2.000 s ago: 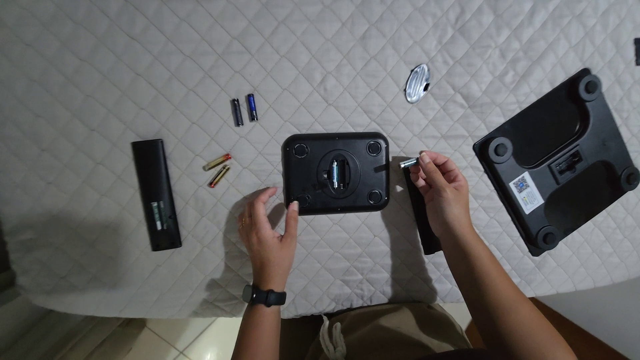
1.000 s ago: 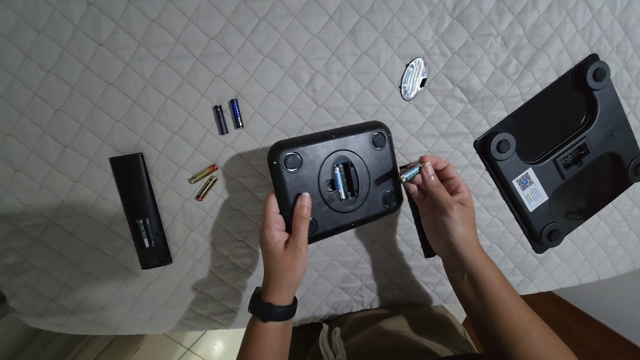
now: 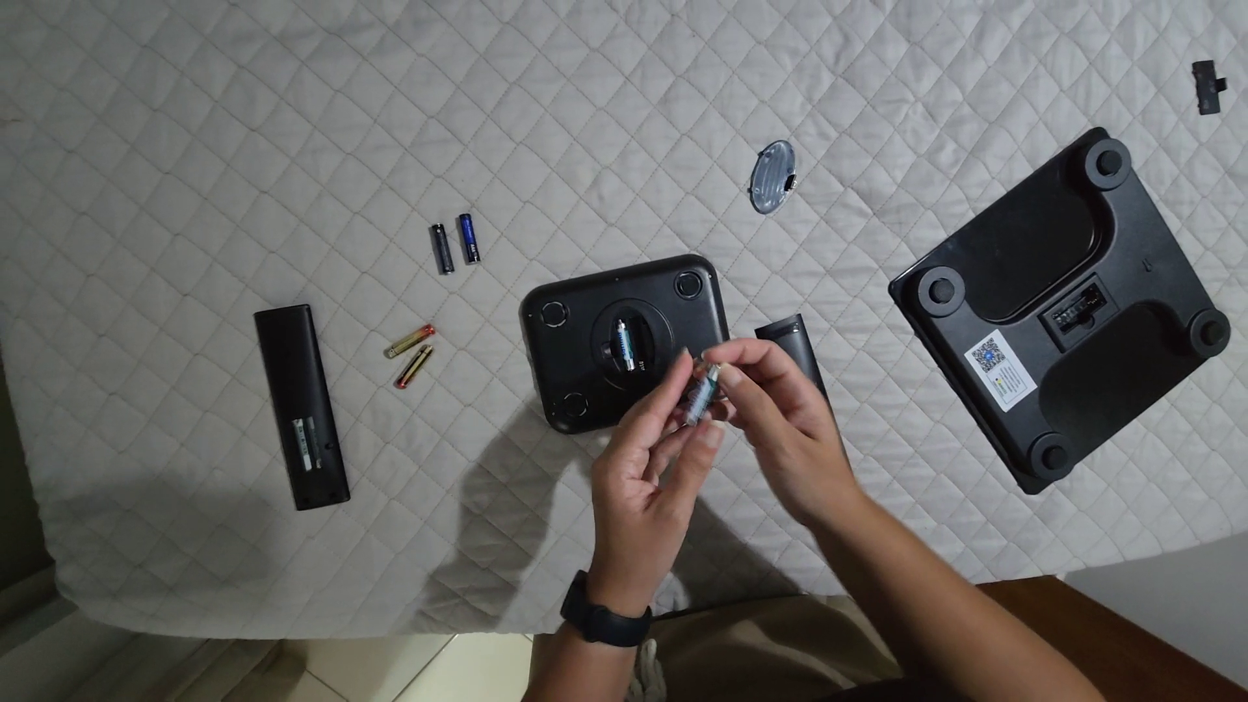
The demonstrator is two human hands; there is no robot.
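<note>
My left hand (image 3: 643,478) and my right hand (image 3: 785,419) meet in front of the black device, both with fingertips on a light blue battery (image 3: 701,395). Partly covered by my fingers, the black square device (image 3: 575,341) lies underside up on the quilt, its round recess showing one blue-and-silver battery (image 3: 624,343). Behind my right hand lies a black remote control (image 3: 792,341), largely hidden. An oval plastic cover (image 3: 773,177) rests above it. To the left are a dark battery (image 3: 443,249), a blue battery (image 3: 470,239) and two gold-and-red batteries (image 3: 409,340).
A larger black scale (image 3: 1014,253) lies underside up at right, its battery compartment (image 3: 1076,310) uncovered. A small black cover (image 3: 1207,88) sits at the upper right. Another black remote control (image 3: 300,390) is at left on the quilted bedcover (image 3: 604,127), whose near edge runs below.
My left hand has let go of the black device and joined my right hand at the battery. The device, lifted and tilted a second ago, rests on the quilt.
</note>
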